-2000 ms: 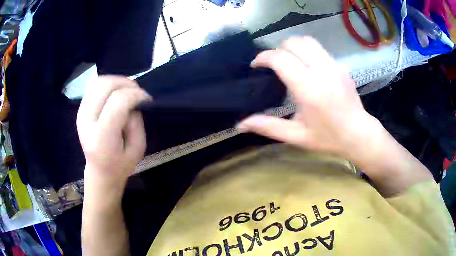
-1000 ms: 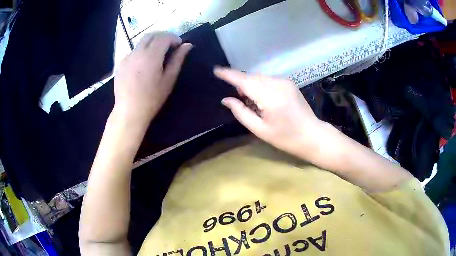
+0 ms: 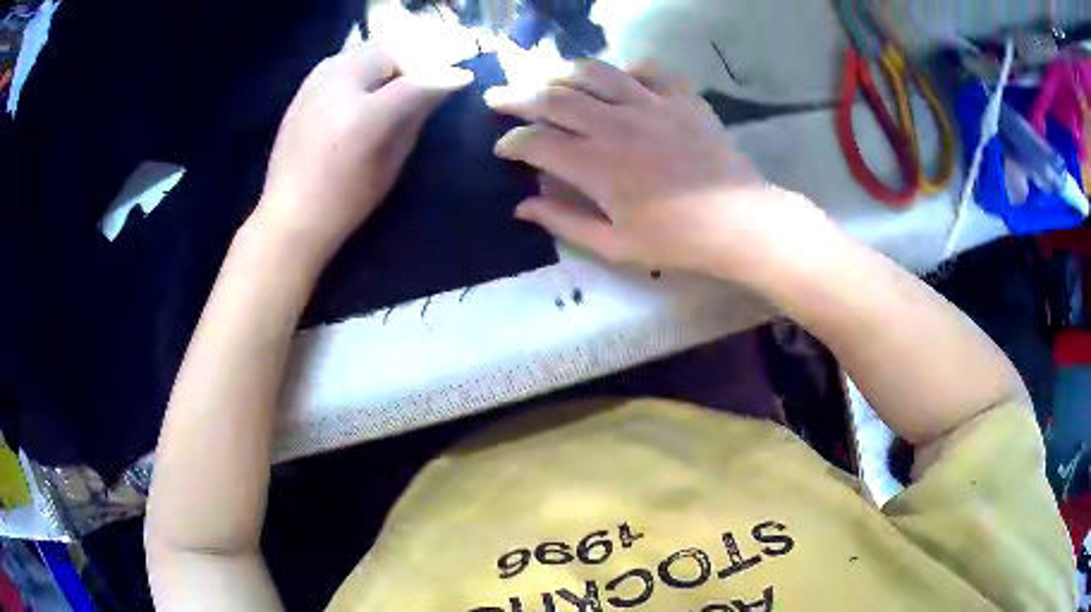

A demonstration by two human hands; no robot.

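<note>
Black fabric (image 3: 449, 203) lies on the white table under and between my hands, and more of it spreads over the left side. My left hand (image 3: 347, 138) rests on the fabric's upper left part, fingertips pressed together at a bright, overexposed spot near the top edge. My right hand (image 3: 634, 155) lies across the fabric's right edge with its fingers spread and pointing left. Whether either hand pinches the cloth is not clear. Small metal parts under the machine head (image 3: 556, 24) show blurred at the top, just beyond my fingertips.
Scissors with red-orange and yellow handles (image 3: 885, 132) lie right of my right hand. A blue holder (image 3: 1023, 179) with pink items stands at the far right. A measuring tape strip (image 3: 538, 371) runs along the table's front edge. Dark thread bits lie on the tabletop.
Both hands have moved up towards the machine head with the black fabric. The front part of the white table, covered by the cloth before, now shows. The right hand now lies on the cloth's edge.
</note>
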